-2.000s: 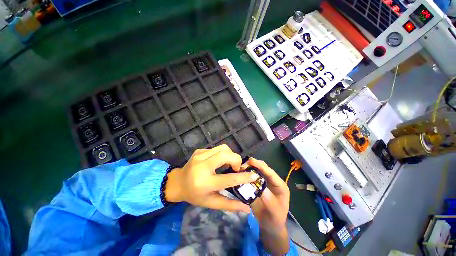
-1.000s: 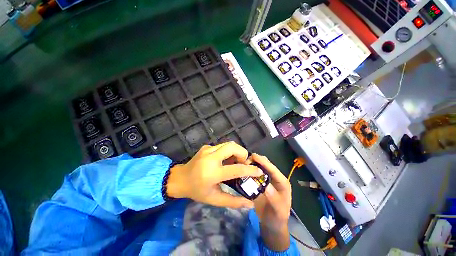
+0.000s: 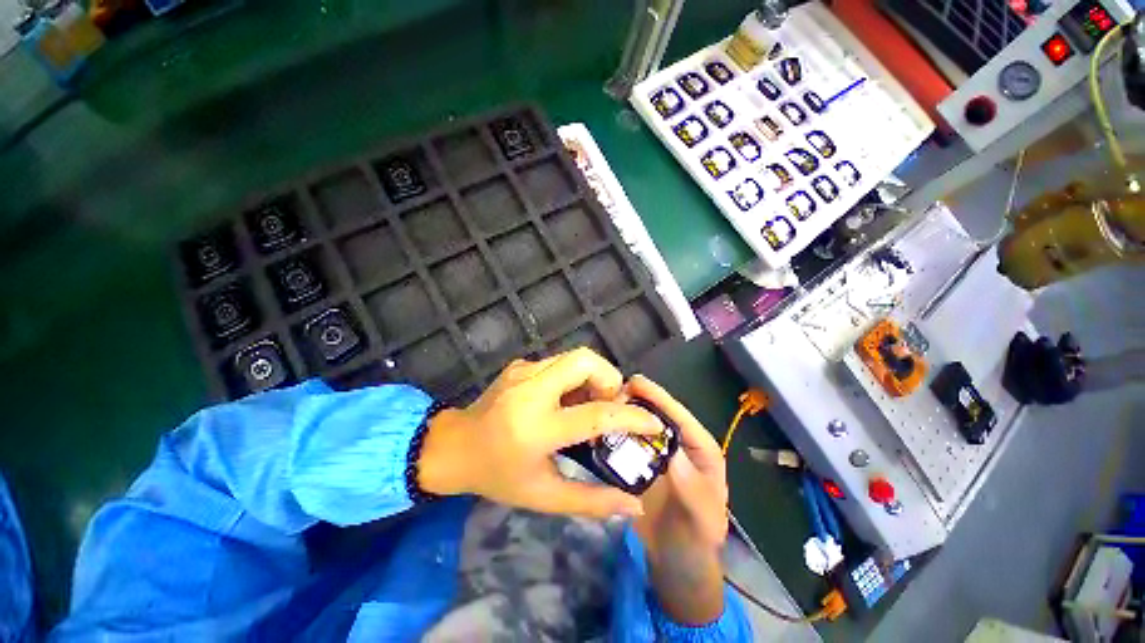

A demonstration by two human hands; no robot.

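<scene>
My left hand (image 3: 534,433) and my right hand (image 3: 688,502) both hold a black watch case assembly (image 3: 634,460) low in the middle of the view. Its open side faces up and shows a white label and gold-yellow parts. A left-hand finger lies across its upper edge. The case's underside is hidden by my hands. A black foam tray (image 3: 430,259) lies beyond my hands, with several black cases in its left pockets and two near its far edge.
A white blister tray (image 3: 804,236) with small modules and a bottle (image 3: 753,38) is at the upper right. The press base (image 3: 829,364) stands right, with an orange fixture (image 3: 892,357), a black fixture (image 3: 964,403), a red button (image 3: 881,491) and a brass press head (image 3: 1080,230).
The view has shifted slightly, and the orange and black fixtures sit lower left relative to the press head. The black part at the plate's right has shifted. Both hands keep hold of the case.
</scene>
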